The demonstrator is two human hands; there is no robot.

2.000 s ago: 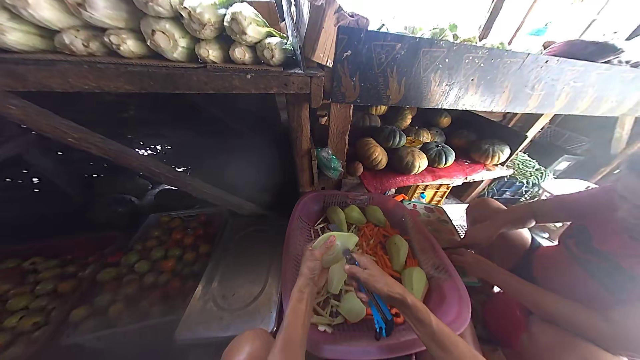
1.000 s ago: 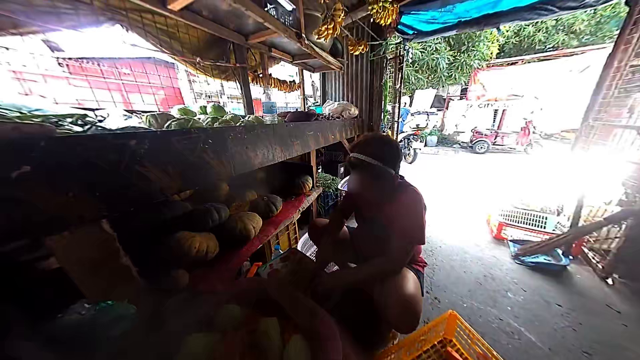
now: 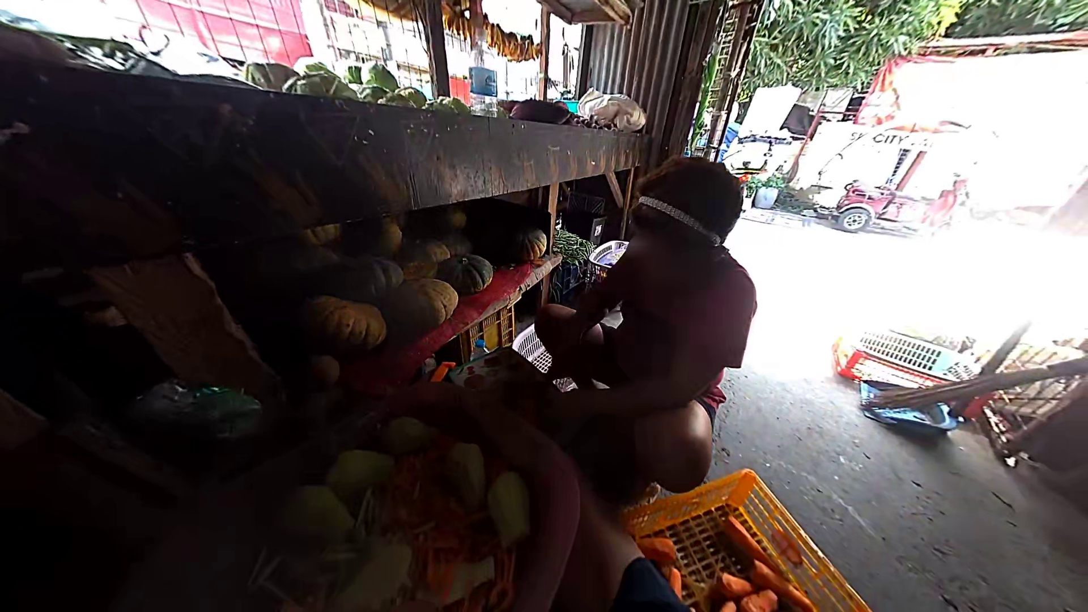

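Neither my left hand nor my right hand can be made out; the lower left of the view is very dark. A plastic basin (image 3: pixel 557 531) stands low in front of me. In it lie peeled pale green fruits (image 3: pixel 508 507), which look like green papaya or chayote, around and on top of shredded carrot (image 3: pixel 425 501) and pale strips. My bare leg and a dark hem show just right of the basin.
A person (image 3: pixel 680 297) crouches beyond the basin, arms low. An orange crate (image 3: pixel 748 501) with carrots (image 3: pixel 756 586) stands at lower right. Squashes (image 3: pixel 344 323) fill a red-covered shelf (image 3: pixel 484 297) under a dark wooden ledge (image 3: pixel 510 157). A blue dustpan-like tray (image 3: pixel 909 412) lies on the pavement.
The view has swung far right from the basin. Two seconds ago my left hand held a pale green fruit and my right a blue-handled tool; neither hand shows now.
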